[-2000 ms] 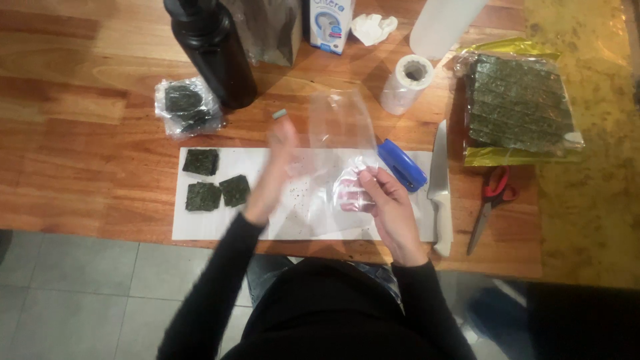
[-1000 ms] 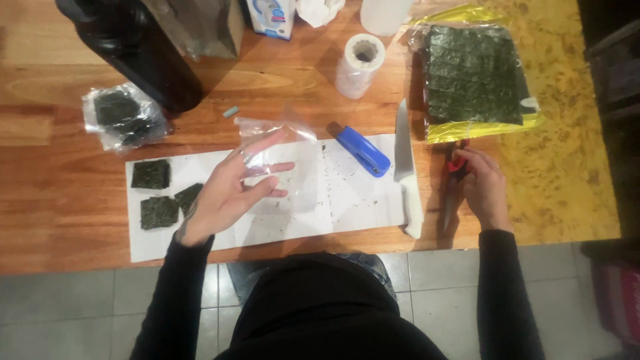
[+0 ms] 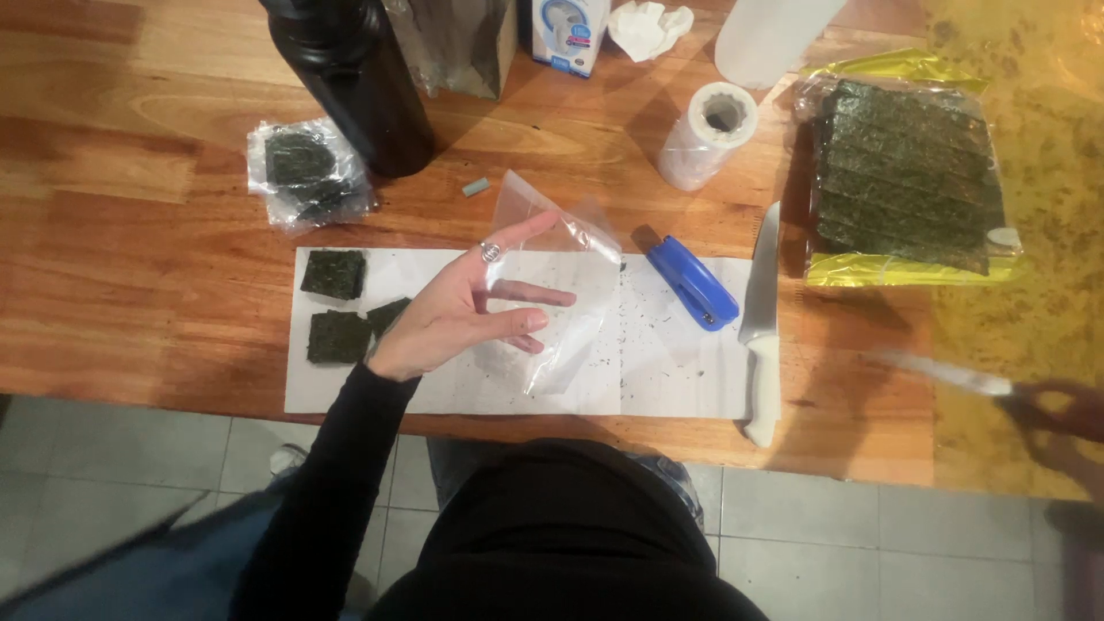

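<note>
My left hand (image 3: 461, 315), with a ring, has its fingers spread at a clear plastic bag (image 3: 573, 302). Whether it pinches the film cannot be told. At the right edge, my blurred right hand (image 3: 1065, 414) is around the handles of scissors (image 3: 957, 375), blades pointing left. Under the bag lies white paper (image 3: 448, 392) with dark crumbs and several nori squares (image 3: 334, 274), one partly behind my left hand. A blue stapler (image 3: 694, 283) and a white-handled knife (image 3: 761, 345) rest on the right of the paper. Large nori sheets (image 3: 910, 177) lie on yellow packaging (image 3: 906, 269).
Wrapped nori squares (image 3: 302, 168) sit beside a black bottle (image 3: 358, 90). Farther back are a small box (image 3: 565, 34), a crumpled tissue (image 3: 649, 30), a translucent container (image 3: 768, 39) and a roll of clear film (image 3: 707, 138). A small grey strip (image 3: 475, 186) lies near the bag.
My right hand, on the bag two seconds ago, was at the scissors beside the knife one second ago. It has since moved right with them. My left hand came to the bag and has stayed there.
</note>
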